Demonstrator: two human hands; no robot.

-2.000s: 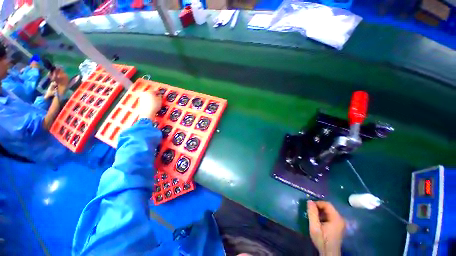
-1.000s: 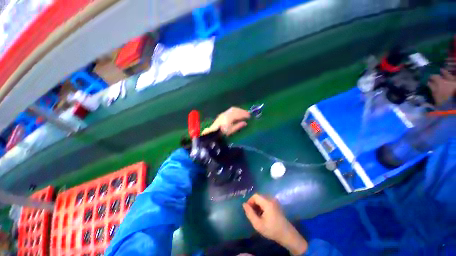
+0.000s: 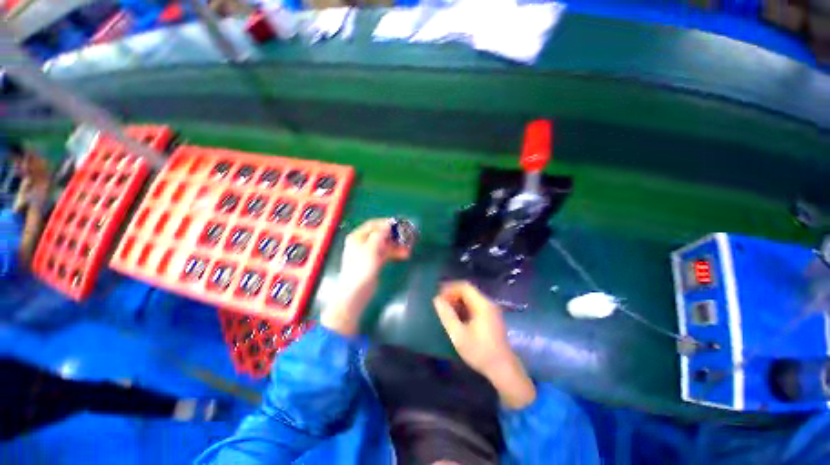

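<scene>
My left hand point(image 3: 364, 254) is raised between the parts tray and the fixture and holds a round black-and-silver unit point(image 3: 403, 232) at its fingertips. My right hand point(image 3: 473, 327) is at the front edge of the black toggle-clamp fixture point(image 3: 491, 238), fingers curled with thumb and fingertip close together. Whether it holds a small thing is too blurred to tell. The clamp's red handle point(image 3: 538, 145) stands upright. The large orange-red parts tray point(image 3: 309, 289) holds round units in its right-hand pockets; pockets on its left look unfilled.
A white squeeze bottle point(image 3: 592, 305) lies right of the fixture, by a thin tube point(image 3: 646, 322) running to the blue controller point(image 3: 774, 281). A second tray point(image 3: 82, 222) is far left, a lower tray point(image 3: 259, 343) below the bench edge. A plastic bag point(image 3: 519, 27) lies on the back ledge.
My left hand went from over the parts tray to beyond the fixture, and is now back left of it with a unit. My right hand stays near the fixture's front. The view has swung right and back.
</scene>
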